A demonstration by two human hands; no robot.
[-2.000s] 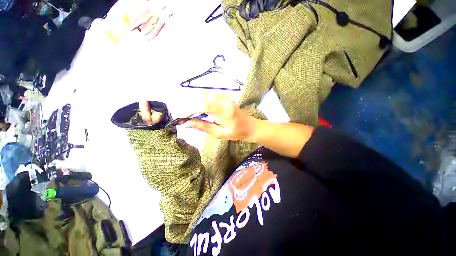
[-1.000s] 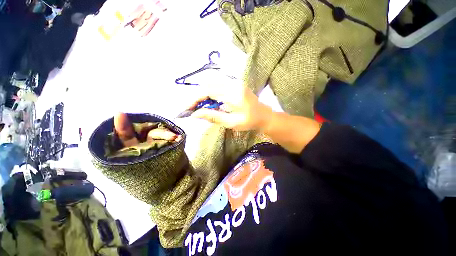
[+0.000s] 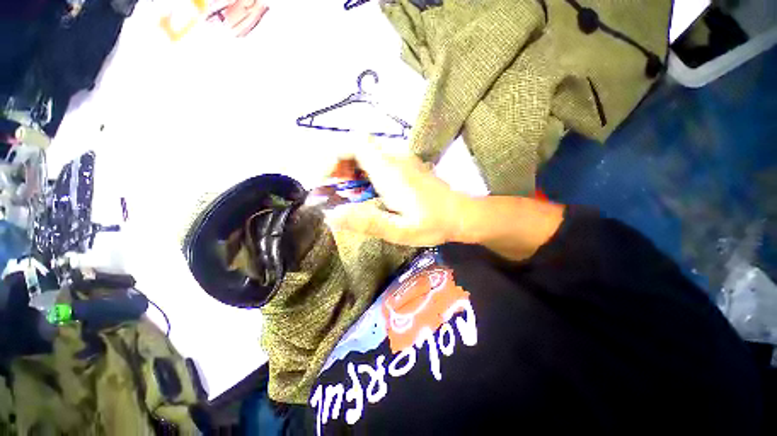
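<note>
The olive sleeve (image 3: pixel 307 328) is raised in front of the wearer's dark shirt. Its black-edged cuff (image 3: pixel 201 255) faces the camera as a wide round opening, with dark lining and bunched olive cloth inside. My right hand (image 3: pixel 407 197) is at the right side of the cuff, gripping the thread snips (image 3: pixel 348 189), which show blue at the grip; the hand and blades are blurred and overexposed. My left hand cannot be seen; no fingers show in the cuff opening. The olive jacket (image 3: pixel 494 77) lies on the white table, with black knots and edging at the upper right.
A black hanger (image 3: pixel 353 115) lies on the white table (image 3: pixel 196 111) beyond my right hand. A white tub (image 3: pixel 724 61) with dark contents stands at the upper right. Olive garments (image 3: pixel 102 375) are at the lower left, and a pink item (image 3: pixel 240 15) lies at the top.
The fingers seen inside the cuff earlier are no longer visible. The cuff has turned, its opening now facing the camera more. My right hand stays beside it with the snips.
</note>
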